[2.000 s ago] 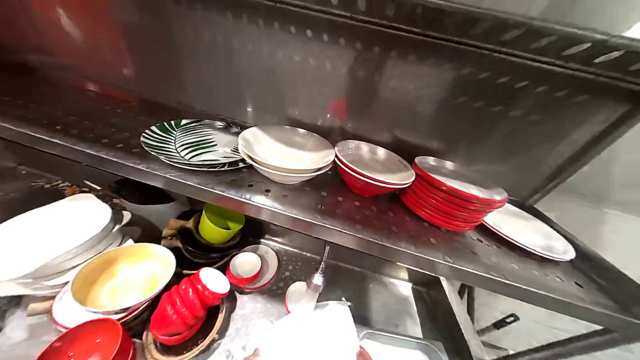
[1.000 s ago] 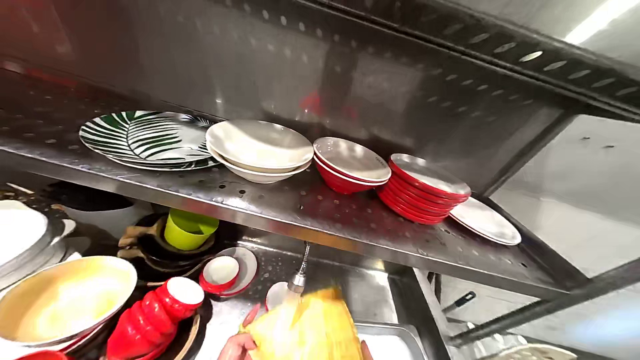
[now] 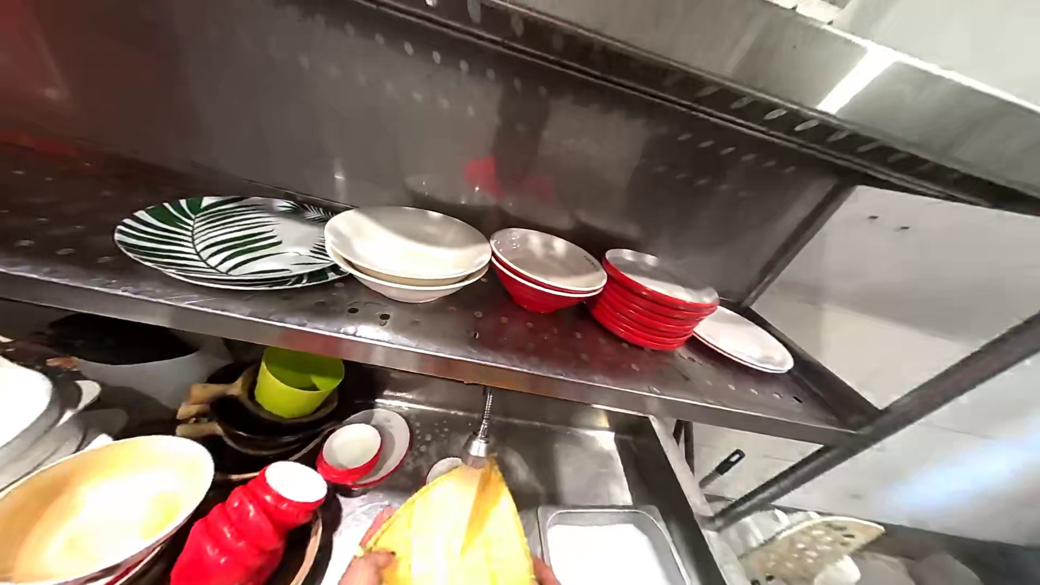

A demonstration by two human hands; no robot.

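Note:
At the bottom centre, my left hand (image 3: pixel 368 568) grips the left edge of a yellow dish (image 3: pixel 455 532), seen overexposed and cut off by the frame. Only the fingertips of my right hand (image 3: pixel 543 572) show, at the dish's right edge. The metal spray faucet (image 3: pixel 478 443) hangs just above the dish. To the left lie a stack of red cups (image 3: pixel 244 532) and a small red bowl with a white inside (image 3: pixel 351 448) on a red-rimmed saucer (image 3: pixel 392 443). A rectangular metal pan (image 3: pixel 662 528) is to the right.
A perforated steel shelf (image 3: pixel 422 345) crosses above my hands, holding leaf-patterned plates (image 3: pixel 236 240), white bowls (image 3: pixel 406 244), red-and-white bowls (image 3: pixel 544 264), stacked red plates (image 3: pixel 650 305) and white oval plates (image 3: pixel 743 340). Lower left are a large cream bowl (image 3: pixel 106 504), dark pots (image 3: pixel 252 426) and a green cup (image 3: pixel 294 386).
Two seconds ago a white, overexposed shape was at my hands; one second ago and now it is a yellow dish. The view has shifted somewhat to the right since the first frame.

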